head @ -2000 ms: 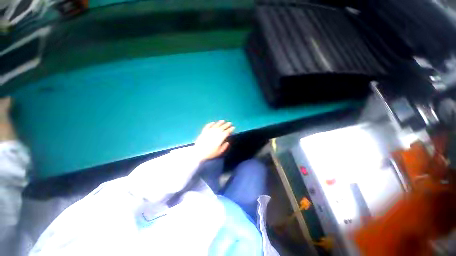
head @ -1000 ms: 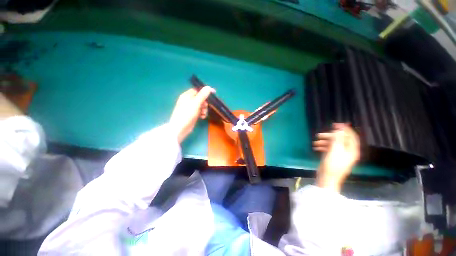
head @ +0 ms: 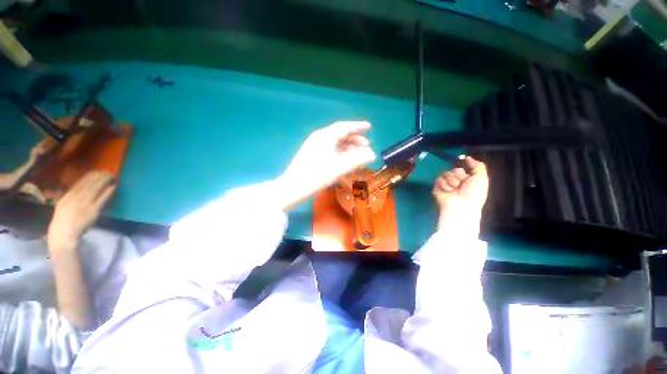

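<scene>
A black Y-shaped frame [head: 420, 80] is raised and tilted, up and to the right of the orange fixture [head: 356, 230]. One bar points to the far side, one reaches right over the black ribbed tray. The fixture's cradle is bare. My right hand [head: 462, 191] is closed on a short dark part of the frame near its centre. My left hand [head: 329, 157] is above the fixture's left side, fingers partly bent and apart, with nothing seen in it, just short of the frame's near end. The frame's centre is too blurred to show a centre piece.
The black ribbed tray [head: 556, 175] stands at the bench's right end. On the left, a neighbour's hands [head: 80, 208] are at another orange fixture [head: 113, 153] with a black frame. Small dark pieces [head: 159, 81] lie on the green bench. A white-topped machine [head: 578, 336] is at lower right.
The black frame has left the fixture, lifted up and to the right. My right hand has moved left and closed on it. My left hand has let go and moved right.
</scene>
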